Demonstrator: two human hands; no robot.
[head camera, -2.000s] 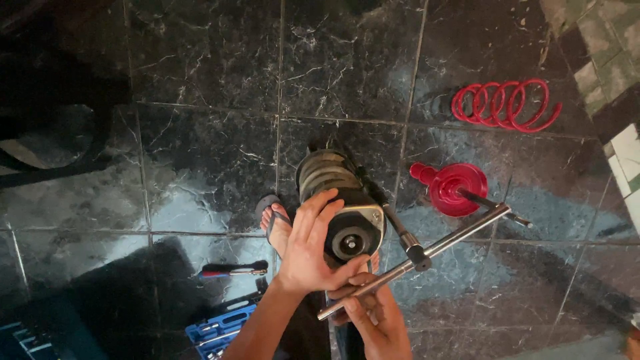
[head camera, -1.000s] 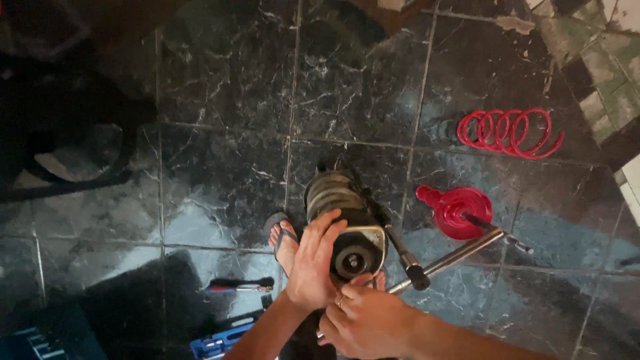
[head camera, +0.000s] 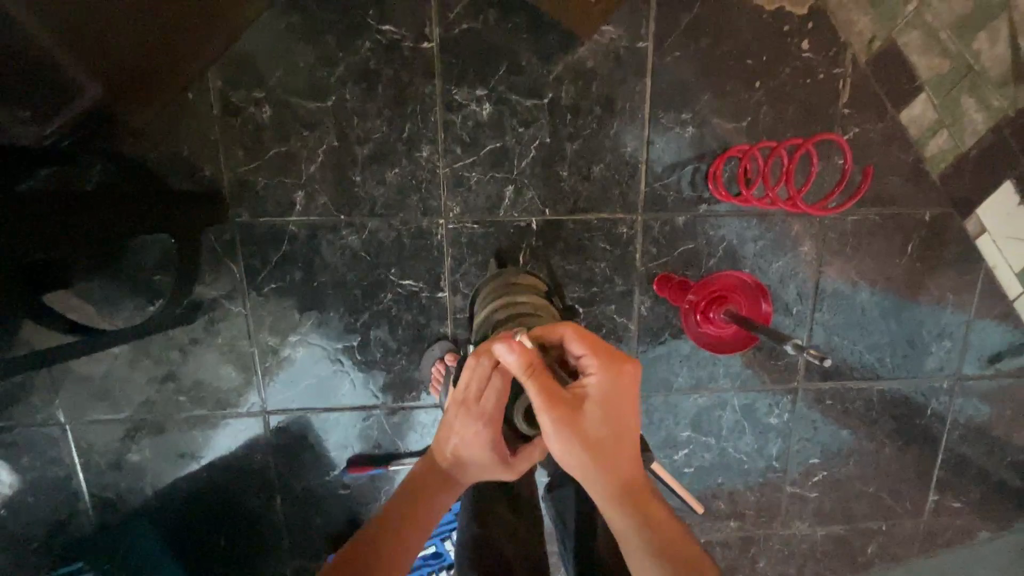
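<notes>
A car strut assembly with a coil spring (head camera: 512, 300) stands upright between my feet. My left hand (head camera: 480, 416) is curled around the left side of its top mount. My right hand (head camera: 580, 400) lies over the right side, thumb and fingers meeting my left fingertips at the mount's far edge. The hands cover most of the mount; its round centre (head camera: 526, 416) shows between them. Whether a small part sits between the fingertips cannot be told. A metal bar (head camera: 676, 486) sticks out to the right, below my right hand.
On the tiled floor at the right lie a red coil spring (head camera: 788, 174) and a red strut (head camera: 726, 312) with its rod pointing up. A red-and-blue handled tool (head camera: 372, 464) and a blue tool case (head camera: 436, 548) are at the lower left. My sandalled foot (head camera: 440, 368) is beside the strut assembly.
My right hand has moved from the bar at the near side of the mount to its top, meeting my left hand. The long bar that reached out to the right now points down and right.
</notes>
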